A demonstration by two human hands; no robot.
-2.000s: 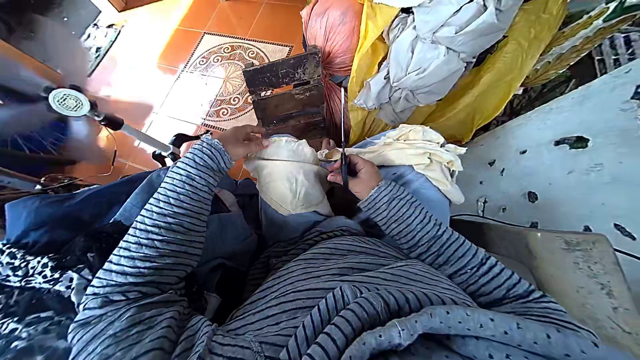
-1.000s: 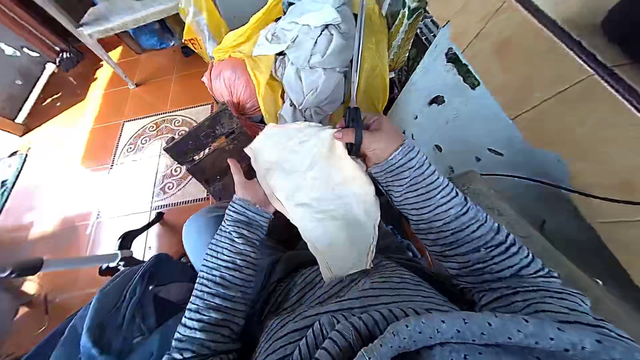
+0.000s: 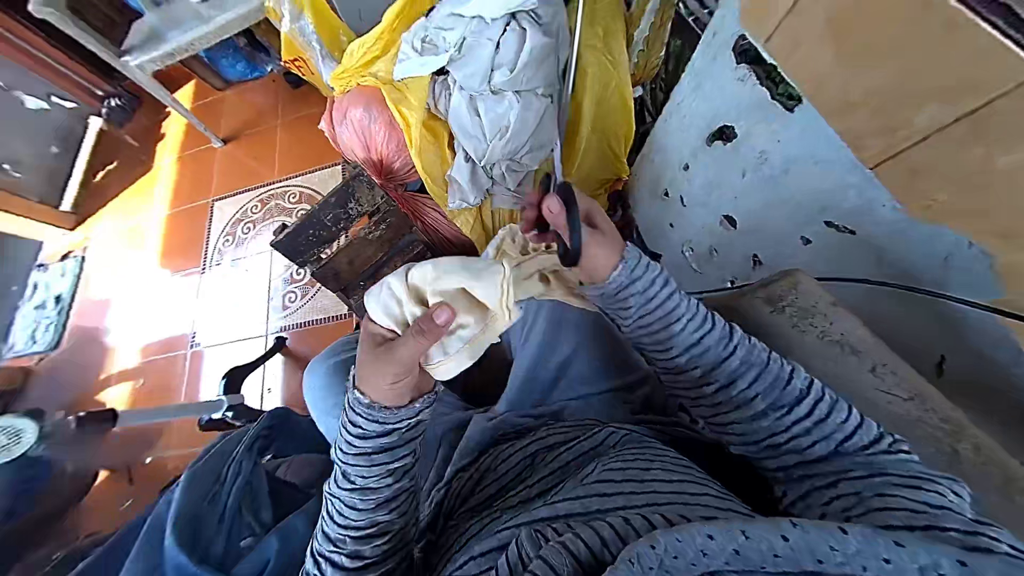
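My left hand [image 3: 404, 352] grips one end of a cream cloth piece [image 3: 464, 300], thumb on top, above my lap. The cloth is bunched and stretches right to below my right hand [image 3: 588, 236]. That hand holds scissors [image 3: 569, 216] by their black handles, blades pointing up and away from me. Whether the blades are apart, I cannot tell. Crumpled pale grey cloth [image 3: 504, 96] lies just beyond the scissors, on yellow plastic [image 3: 600, 104].
Past my left hand is a worn dark wooden box [image 3: 360, 240], with a pink plastic bag [image 3: 368, 132] behind it. A chipped pale blue surface [image 3: 768, 176] and a black cable [image 3: 904, 286] lie at right. A white chair [image 3: 184, 36] stands upper left.
The cream cloth, spread out broad and flat a second ago, is now folded and bunched between my hands. The scissors have stayed in my right hand. The view has turned since the first frame.
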